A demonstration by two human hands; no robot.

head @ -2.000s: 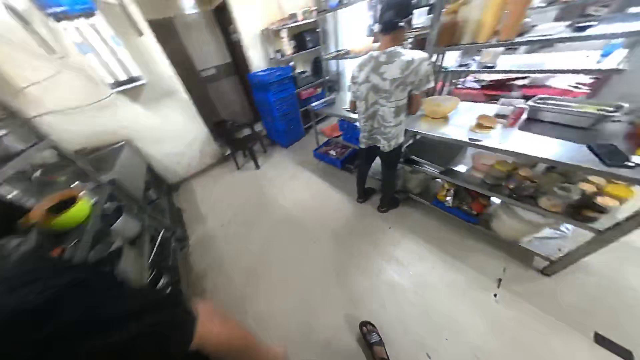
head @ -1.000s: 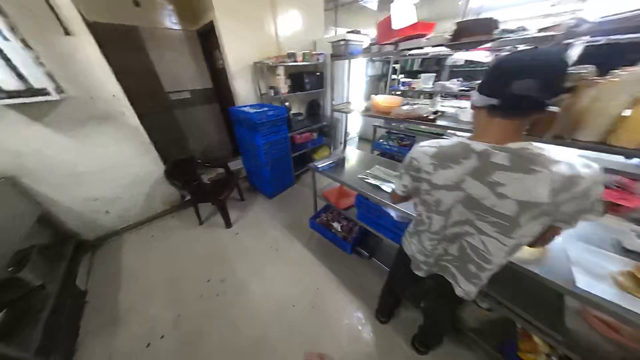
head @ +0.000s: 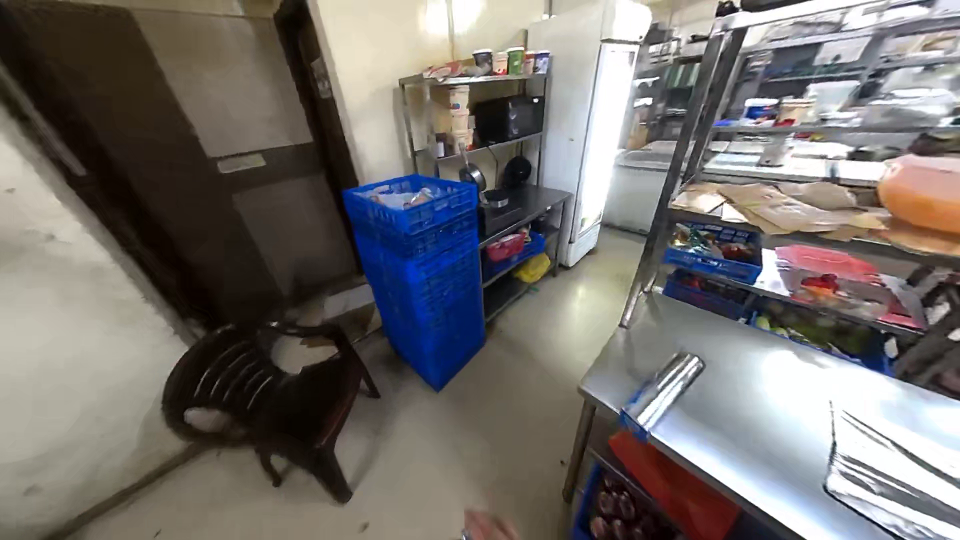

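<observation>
A small blurred part of a hand (head: 489, 525) shows at the bottom edge, low over the floor and left of the steel table (head: 720, 390). It looks like my right hand, and its fingers and anything in them cannot be made out. My left hand is out of the frame. On the near corner of the table lies a roll of foil (head: 664, 394), and a folded silvery sheet (head: 892, 465) lies flat farther right. Beneath the table stands a blue crate (head: 585, 506) of dark purple produce, probably onions, beside a red container (head: 675, 484).
A dark plastic armchair (head: 300, 397) stands at the left by the wall. Behind it rises a stack of blue plastic crates (head: 431, 300). A metal shelf (head: 525, 210) with a microwave, a white upright refrigerator (head: 570, 112) and a brown door (head: 217, 150) are farther back.
The view has moved forward and turned, bringing the chair, crates and steel table nearer. The person in the patterned shirt and dark cap is no longer in view.
</observation>
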